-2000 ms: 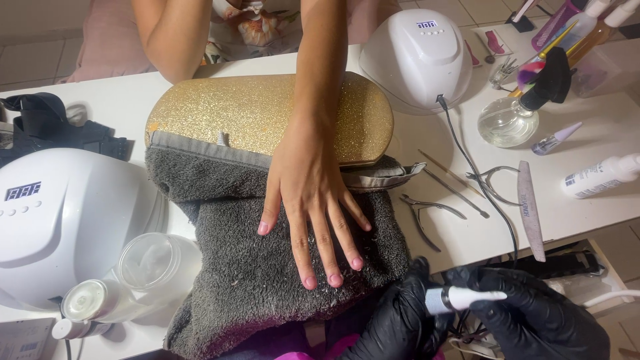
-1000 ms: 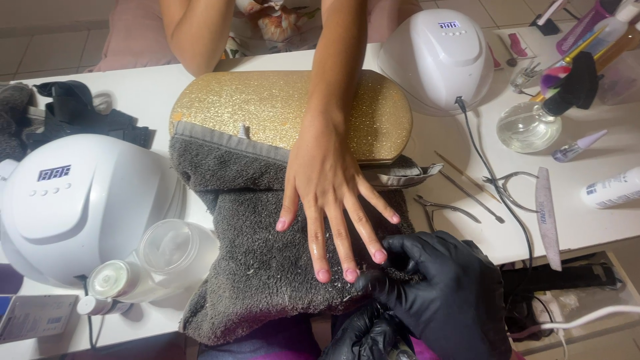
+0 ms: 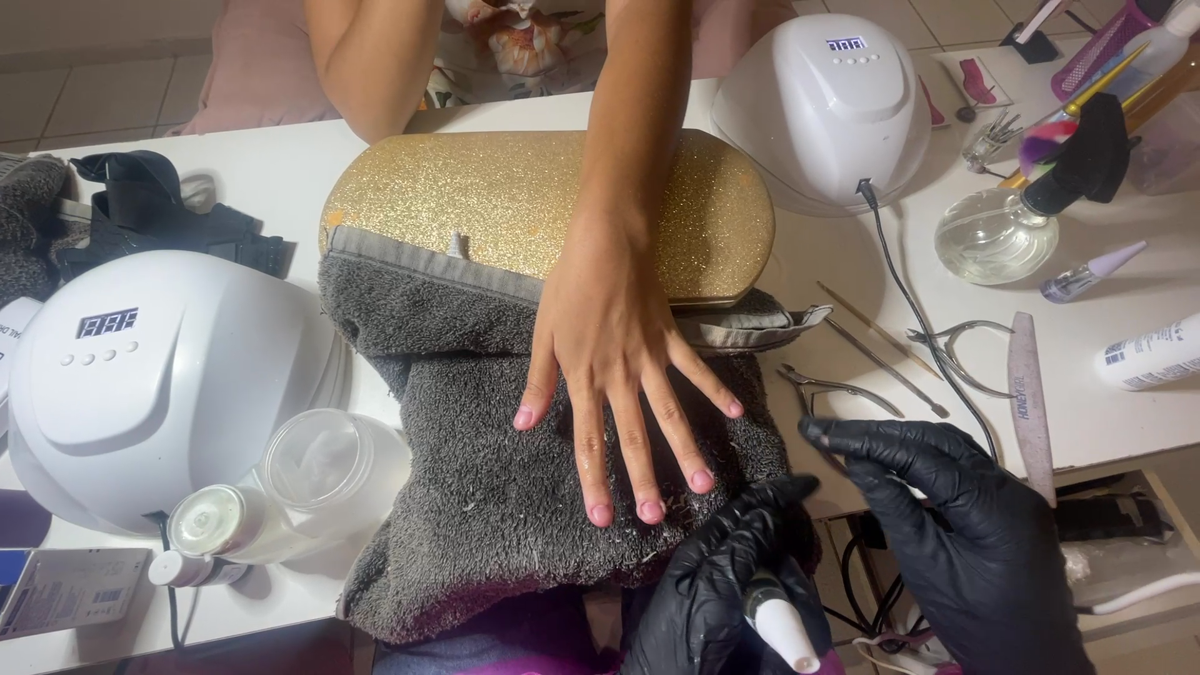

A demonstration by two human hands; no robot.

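My left hand (image 3: pixel 727 581), in a black glove, holds a small bottle with a white cap (image 3: pixel 784 630) at the bottom, just below the towel's lower right part. My right hand (image 3: pixel 947 534), gloved in black too, is raised to the right with fingers partly spread and nothing visible between them. Another person's bare hand (image 3: pixel 609 328) lies palm down, fingers spread, on a dark grey towel (image 3: pixel 487 534); the nails look pink and short. Neither of my hands touches it. The forearm crosses a gold glitter armrest (image 3: pixel 469 187).
White nail lamps stand at left (image 3: pixel 187 394) and upper right (image 3: pixel 825 103). Clear jars (image 3: pixel 319 464) are beside the left lamp. Cuticle nippers (image 3: pixel 844 389), metal tools, a nail file (image 3: pixel 1031 403) and a spray bottle (image 3: pixel 998 234) lie or stand at right, near a cable (image 3: pixel 905 272).
My right hand was at the other person's fingertips one second ago and has moved away to the right. The small bottle was held between both my hands two seconds ago.
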